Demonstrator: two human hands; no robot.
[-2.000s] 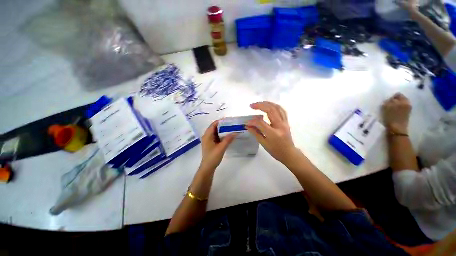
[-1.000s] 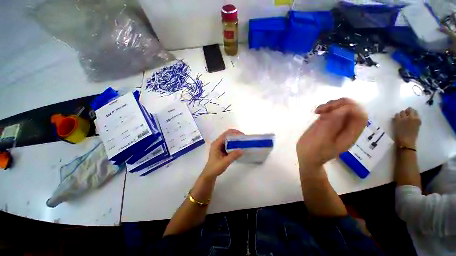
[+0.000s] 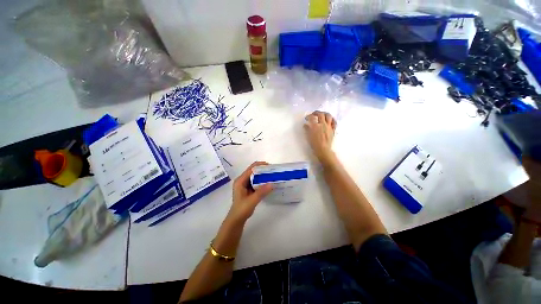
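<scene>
My left hand (image 3: 248, 193) holds a white retail box (image 3: 283, 193) by its left side, in front of me. The box's narrow end with a blue stripe faces up towards me. My right hand (image 3: 321, 126) is at the front edge of the heap of clear hang tabs (image 3: 299, 89), fingers bent down. Whether it holds a tab cannot be seen. The finished boxes (image 3: 127, 160) lie in a leaning stack at the left, printed backs up. Another box (image 3: 413, 178) with a cable picture lies at the right.
Blue and white slivers (image 3: 185, 101) lie near a phone (image 3: 238, 78) and a red-lidded bottle (image 3: 257, 46). Blue trays (image 3: 302, 50) and black cables (image 3: 489, 71) are at the back. A plastic bag (image 3: 113, 53), orange-yellow dispenser (image 3: 62, 167) and glove or cloth (image 3: 80, 228) are left. Another person's arm (image 3: 522, 237) is right.
My right hand first left the box, passed over the right side, and now is at the clear heap. My left hand still holds the box. The other person's hand has left the table at right.
</scene>
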